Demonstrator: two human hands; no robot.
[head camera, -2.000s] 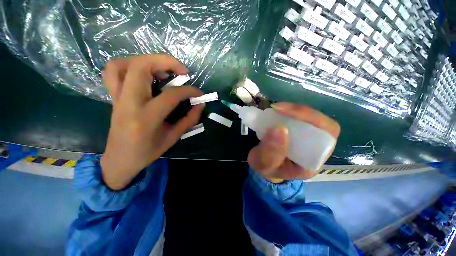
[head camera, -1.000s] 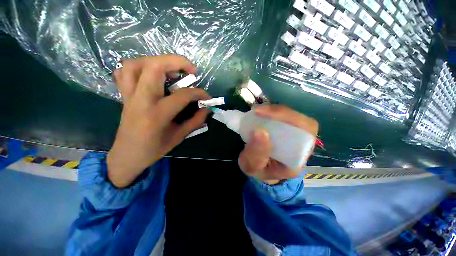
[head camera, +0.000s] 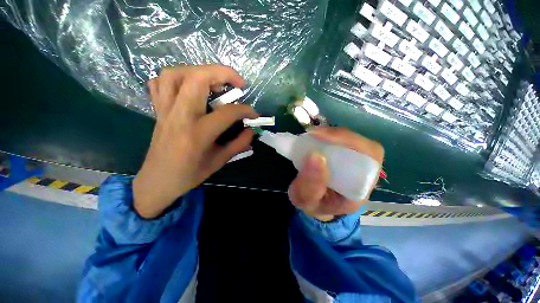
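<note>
My left hand (head camera: 183, 133) holds a small white housing (head camera: 259, 121) between thumb and a fingertip, and a second white part (head camera: 228, 97) with a dark side under its upper fingers. My right hand (head camera: 334, 168) grips a translucent white squeeze bottle (head camera: 343, 168), tilted to the left. Its thin greenish needle tip is at the lower left edge of the held housing; whether it touches cannot be told. Another white part (head camera: 241, 156) lies on the green mat, partly behind my left hand.
Padded plier jaws (head camera: 305, 111) lie beyond my right hand, their handles mostly hidden. A crinkled clear bag (head camera: 177, 35) spreads at far left. A clear tray (head camera: 408, 116) of white parts stands at right, another beyond it. Pale strands (head camera: 429, 198) lie at the mat's right front edge.
The bottle has moved left since the first frame, bringing its needle tip from beyond the housing's right end to its left part. The view has shifted slightly.
</note>
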